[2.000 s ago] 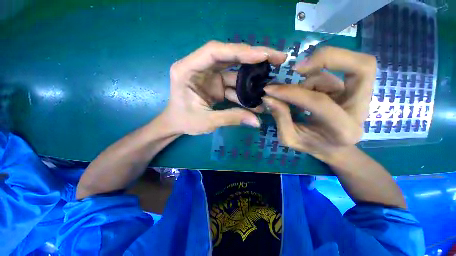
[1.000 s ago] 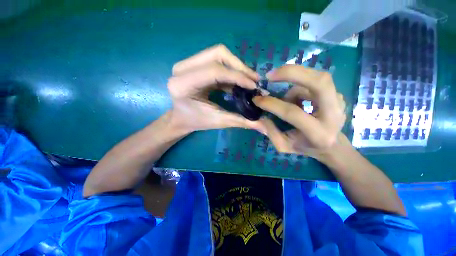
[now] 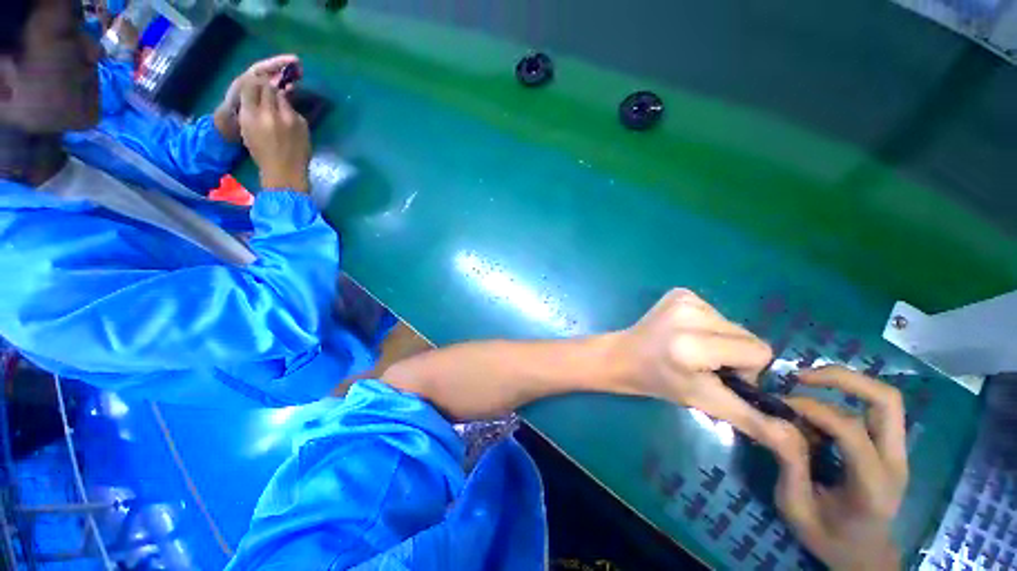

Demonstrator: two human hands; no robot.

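Note:
A round black unit [image 3: 761, 398] is held between my two hands at the lower right, tilted and partly covered by the fingers. My left hand [image 3: 697, 355] grips its left side. My right hand [image 3: 850, 452] is on its right side, with fingers bent around it; any small piece in them cannot be made out. The working sheet of small dark die-cuts [image 3: 714, 507] lies on the green bench under and around my hands.
Two round black units [image 3: 534, 69] [image 3: 641, 110] lie on the brighter green strip. A pale metal post [image 3: 959, 335] and spare die-cut sheets [image 3: 987, 519] are at the right. At the left a person in blue handles a small dark object.
The view has swung left, so my hands now show at the lower right, and the neighbouring person and the two far units have come into view. Both hands are still at the black unit.

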